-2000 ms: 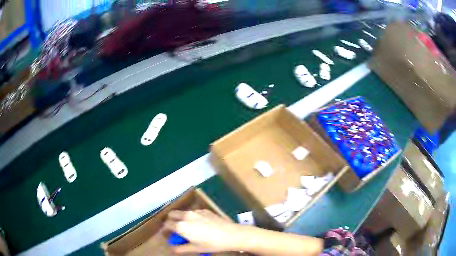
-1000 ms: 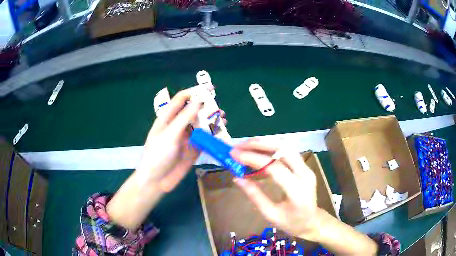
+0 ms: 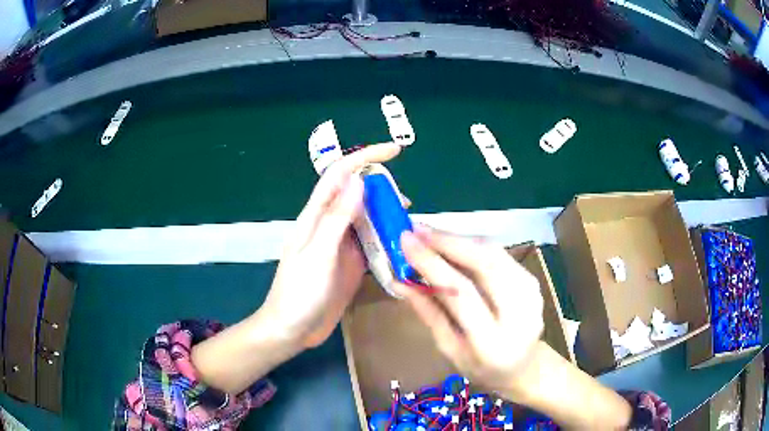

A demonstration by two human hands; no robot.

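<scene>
My left hand (image 3: 316, 244) holds a white plastic housing (image 3: 373, 246), tilted, open side up, above the near carton. A blue battery pack (image 3: 387, 220) lies along the housing's open side; how deep it sits I cannot tell. My right hand (image 3: 476, 303) has its fingertips on the pack's lower end, where a bit of red wire shows. The open battery carton (image 3: 371, 353) is below my hands, with blue packs and red wires (image 3: 447, 408) inside. A housing with blue inside (image 3: 324, 146) lies on the belt just behind my left hand.
Flat white covers (image 3: 491, 151) and further housings (image 3: 673, 162) lie on the green belt. A brown box with white pieces (image 3: 628, 286) and a carton full of battery packs (image 3: 732, 290) stand at right. Brown cartons (image 3: 29, 328) stand at far left. A pale rail (image 3: 169, 242) borders the belt.
The blue pack has moved from in front of the housing onto its open side, more upright in view. My right hand has moved with it. The belt pieces have shifted right in view.
</scene>
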